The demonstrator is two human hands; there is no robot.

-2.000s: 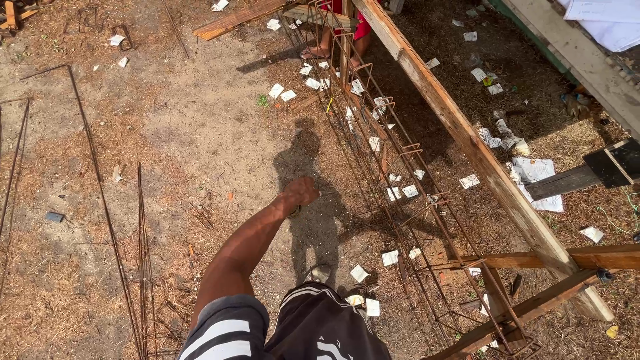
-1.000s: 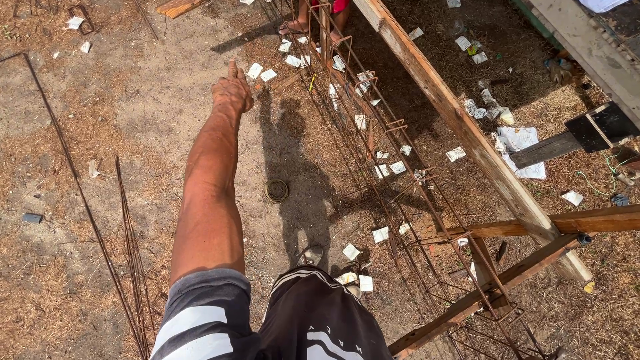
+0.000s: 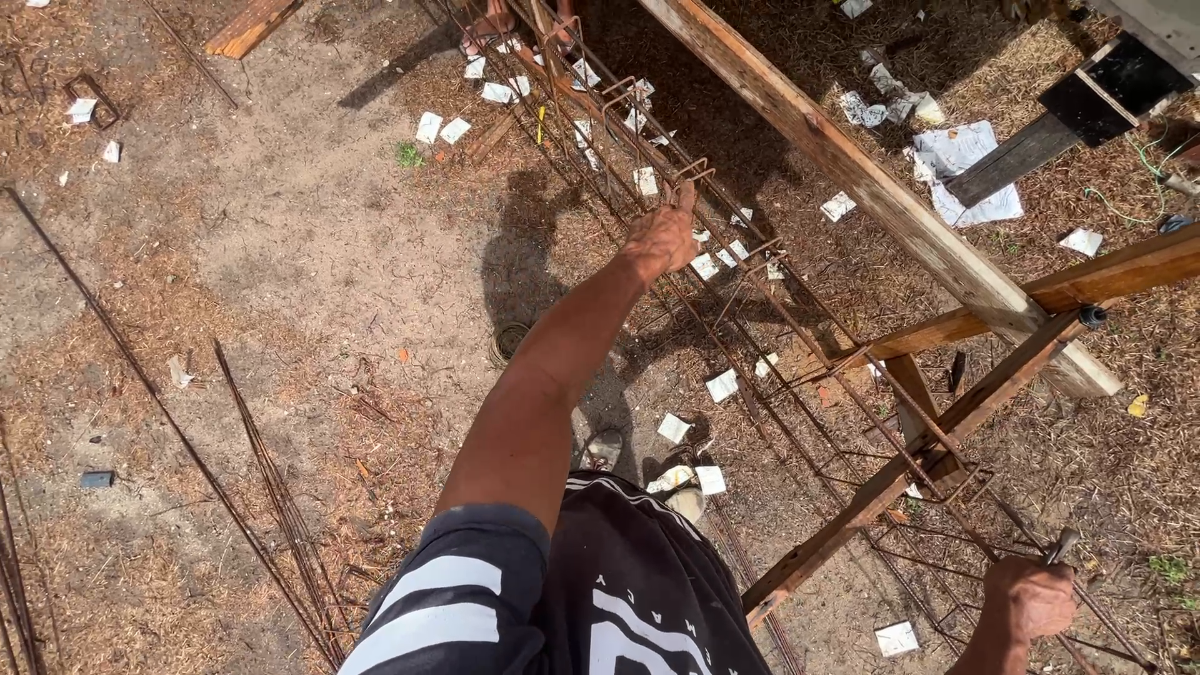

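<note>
A long cage of rusty rebar with stirrups (image 3: 694, 171) runs diagonally over wooden supports. My left hand (image 3: 662, 232) is stretched out over the cage near its upper stirrups, a finger extended; whether it touches the steel I cannot tell. At the lower right, my right hand (image 3: 1029, 596) is closed around a metal-ended tool (image 3: 1062, 546), whose kind I cannot make out, beside the cage's near end. A coil of tie wire (image 3: 508, 344) lies on the ground below my left forearm.
A long timber beam (image 3: 872, 187) slants beside the cage, meeting crossed timber supports (image 3: 984, 375). Loose rebar rods (image 3: 281, 525) lie at left. Another person's feet (image 3: 492, 26) stand by the far end of the cage. Paper scraps (image 3: 722, 385) litter the ground.
My left hand has moved from over the bare ground to the right, over the rebar cage. My right hand with the tool has come into view at the lower right.
</note>
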